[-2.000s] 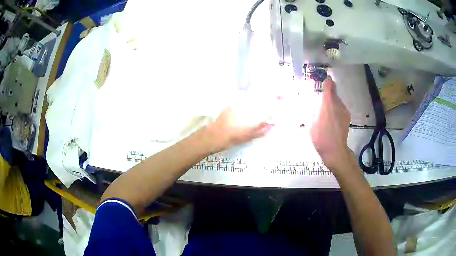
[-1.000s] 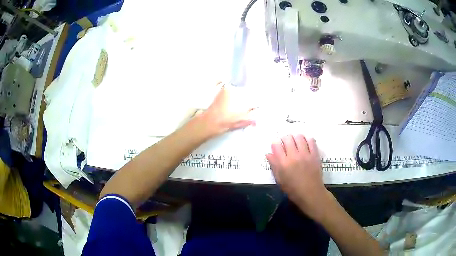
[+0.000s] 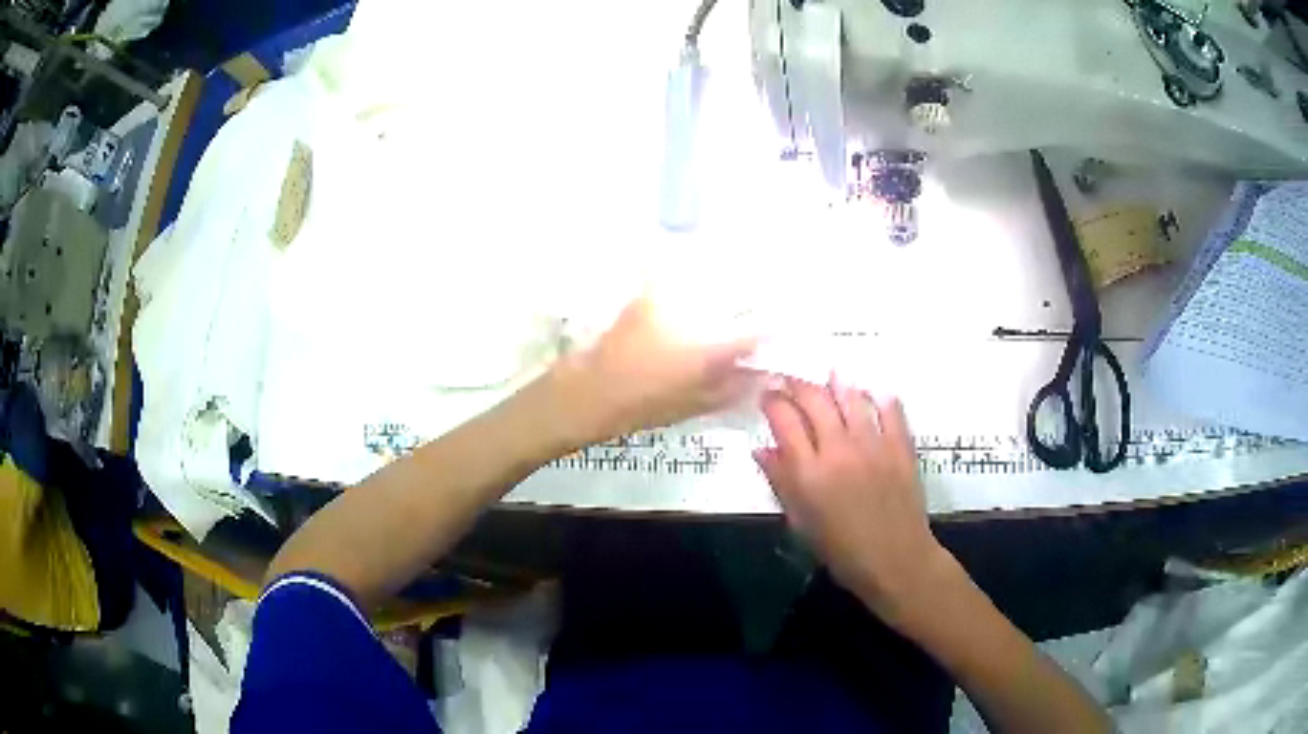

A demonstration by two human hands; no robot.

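White fabric (image 3: 430,215) lies left of the needle area, much of it washed out by glare. My left hand (image 3: 653,376) is over the fabric in front of the machine, its fingers near those of my right hand. My right hand (image 3: 846,480) is palm down at the table's front edge. Glare hides whether either hand grips the fabric. The pale sewing machine head (image 3: 1004,86) is at the upper right. A dark knurled knob (image 3: 895,179) shows above the bright sewing area.
Black shears (image 3: 1079,287) lie right of the needle, beside a tan card (image 3: 1123,244) and printed sheets (image 3: 1241,323). A lamp stick (image 3: 680,151) hangs left of the needle. A tan label (image 3: 293,194) lies on the fabric. A ruler scale (image 3: 975,453) runs along the front edge.
My right hand has come from beside the machine's knob down to the front edge. My left hand has moved slightly toward it since the last frame. The view has shifted a little.
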